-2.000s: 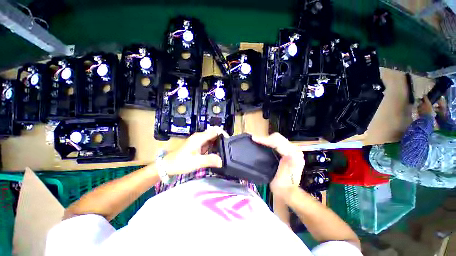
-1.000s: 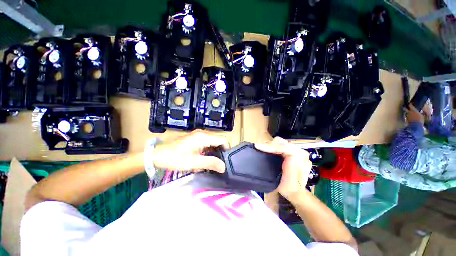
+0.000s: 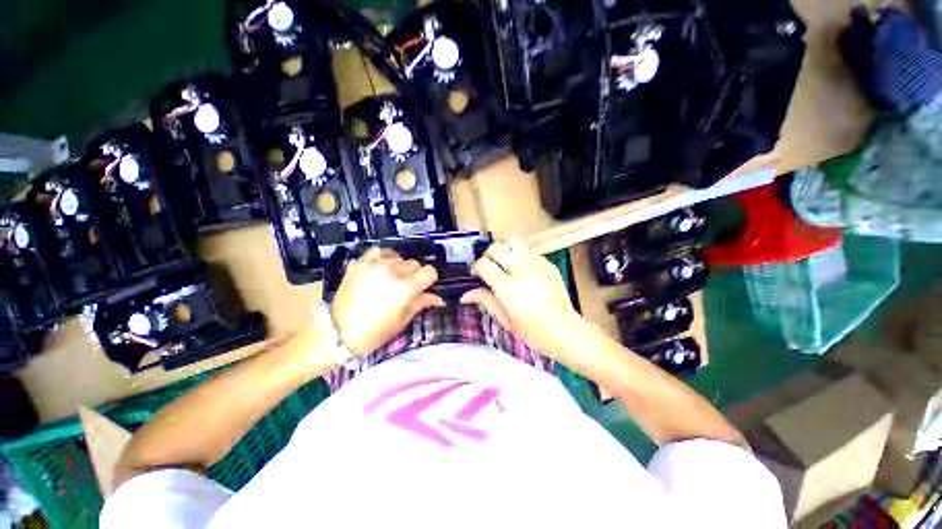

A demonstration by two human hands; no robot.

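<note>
A black housing unit point(image 3: 454, 251) is held near the bench edge, in front of my body, with a narrow side and a silvery-grey patch facing up. My left hand point(image 3: 384, 302) grips its left part, fingers over the top. My right hand point(image 3: 524, 292) grips its right end. Both hands hide much of its near side. Open black sub-assemblies with silver-white discs, thin wires and tan circles stand just beyond it, one point(image 3: 320, 193) at left and one point(image 3: 404, 176) nearer the middle.
More open units point(image 3: 226, 161) stand in a row to the left, and one point(image 3: 165, 315) lies sideways. Black units point(image 3: 646, 114) are stacked at right. Small units lie on cardboard point(image 3: 689, 329) below. Green crate point(image 3: 248, 424), red stool point(image 3: 773, 229), clear crate point(image 3: 826, 300) and another person's sleeve point(image 3: 897, 78) also show.
The held unit has turned from its broad outer face to a narrow side, and both hands have shifted onto its top edge. The view has tilted and moved closer to the bench.
</note>
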